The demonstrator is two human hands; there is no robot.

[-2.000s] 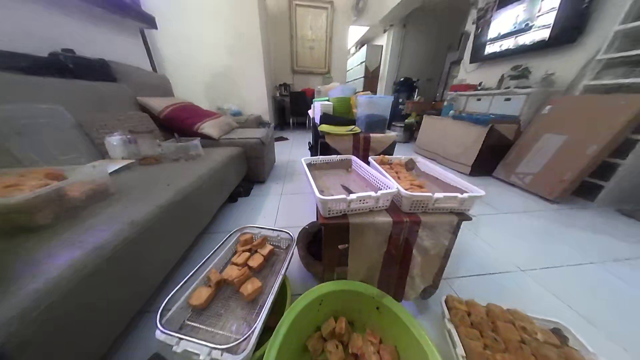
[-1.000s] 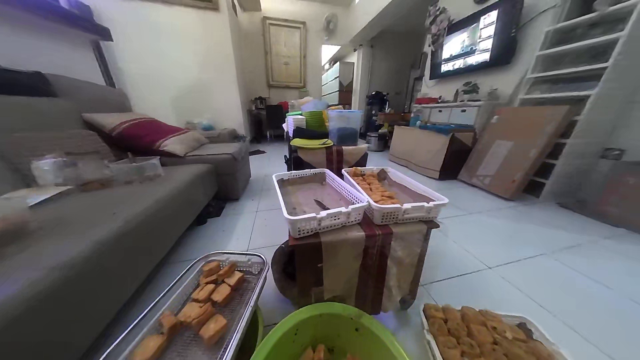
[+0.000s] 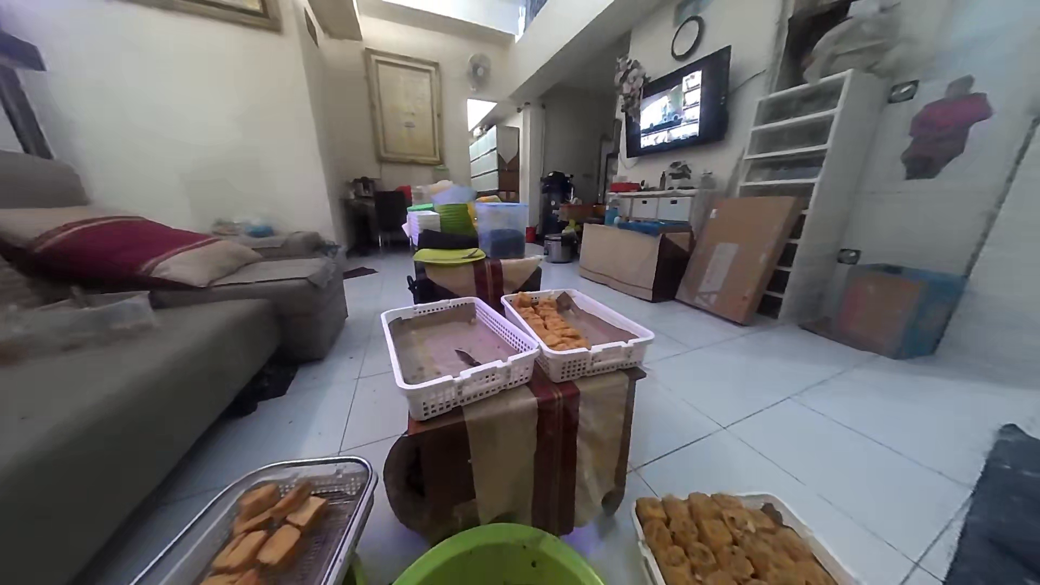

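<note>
Neither of my hands shows in the head view. At the lower left, brown fried tofu-like pieces (image 3: 280,546) lie loose in a metal-rimmed mesh tray (image 3: 363,487). The rim of a green basin (image 3: 504,540) shows at the bottom middle; its contents are mostly cut off. Browned filled pieces (image 3: 715,532) stand in close rows in a white tray (image 3: 642,543) at the lower right. On a cloth-covered low table (image 3: 508,463) are two white plastic baskets. The left basket (image 3: 455,394) holds a small dark utensil (image 3: 467,357) on its lining; the right basket (image 3: 601,357) holds orange-brown pieces (image 3: 552,321).
A grey sofa (image 3: 162,390) with a red and beige cushion (image 3: 130,248) runs along the left. Behind the baskets stand a clear plastic bin (image 3: 501,227) and a green lid-like item (image 3: 448,256). Cardboard boxes (image 3: 621,260) and a flat carton (image 3: 735,260) are at the right.
The view has tilted up and turned, so less of the green basin and mesh tray shows. No object has plainly been moved.
</note>
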